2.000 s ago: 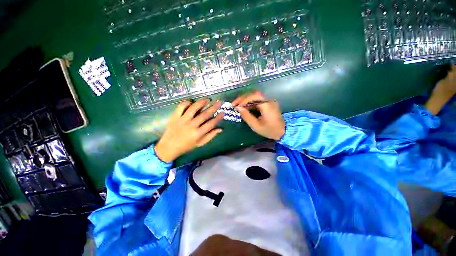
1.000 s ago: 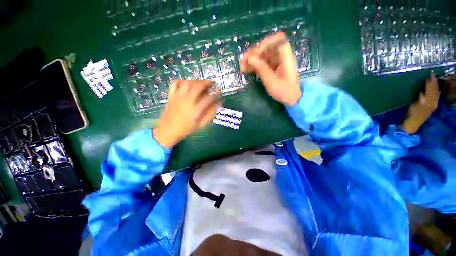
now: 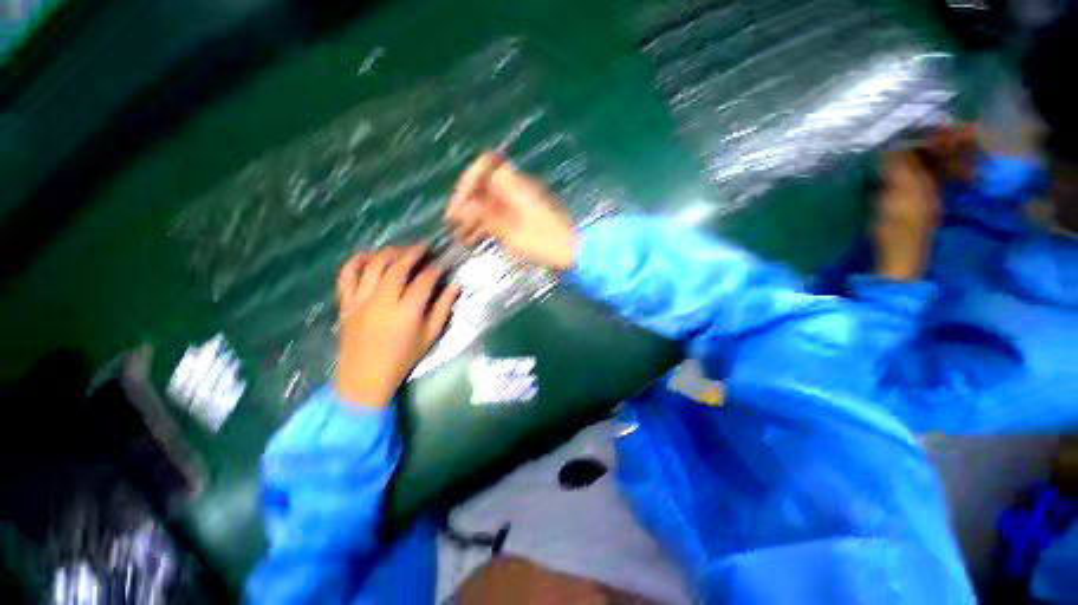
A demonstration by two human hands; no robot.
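The view is blurred. My left hand (image 3: 388, 319) is over the lower edge of the clear blister tray (image 3: 485, 290), fingers bent; I cannot tell if it holds anything. My right hand (image 3: 508, 210) is over the same tray, up and right of my left hand, fingers close together. A thin dark line shows at its fingertips, too blurred to name. The white label sheet (image 3: 504, 379) lies on the green mat below the tray, touched by neither hand.
Spare label sheets (image 3: 207, 381) lie at the left, beside the blurred smartphone (image 3: 162, 423). A dark component tray (image 3: 112, 567) is at the lower left. Another clear tray (image 3: 804, 101) is at the upper right. Another person's hand (image 3: 907, 213) and blue sleeves are at the right.
The view has tilted and shifted, so the trays look slanted. My hands have left the label sheet and are over the tray. The other person's hands are nearer the right tray.
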